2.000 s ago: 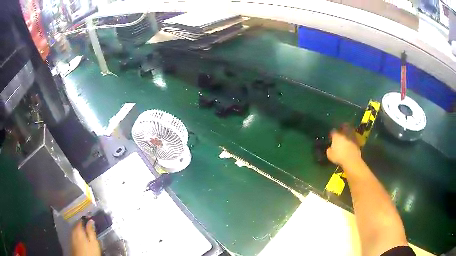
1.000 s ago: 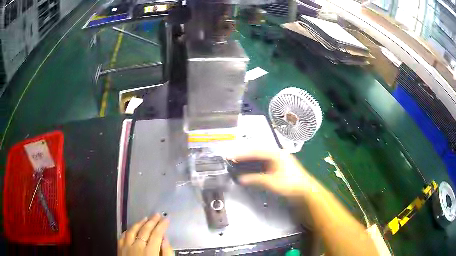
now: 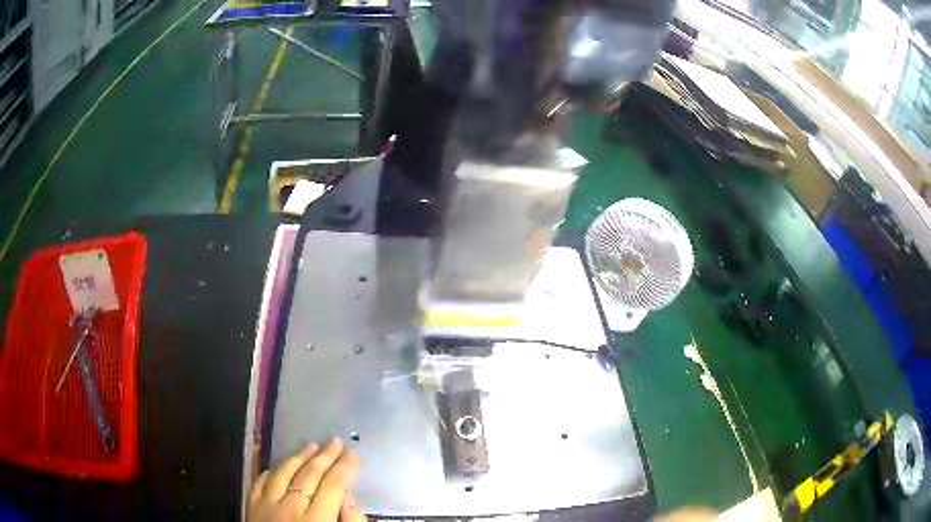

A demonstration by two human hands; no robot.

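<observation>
The silver welding horn [image 3: 500, 229], blurred, with a yellow-orange band at its lower edge, is directly above the fixture [image 3: 451, 365]. Whether an adapter housing sits in the fixture is hidden by blur and the horn. A thin black cord [image 3: 561, 347] runs right from there over the silver base plate [image 3: 342, 387]. A dark clamp bar [image 3: 468, 438] with a round ring stands in front. My left hand [image 3: 306, 487] lies at the plate's front left edge, fingers extended, with nothing visible in it. My right hand [image 3: 686, 516] is a blurred sliver cut off by the bottom edge.
A red basket [image 3: 128, 408] with a paper tag and tools lies on the dark bench at left. A white fan [image 3: 639, 255] stands right of the plate. The green conveyor holds dark adapters [image 3: 750, 306], with hazard tape [image 3: 842, 464] and a white ring [image 3: 908, 455] farther right.
My right hand has left the fixture area and moved down and right to the picture's bottom edge. The horn looks lower and closer to the fixture. My left hand stays at the plate's front left.
</observation>
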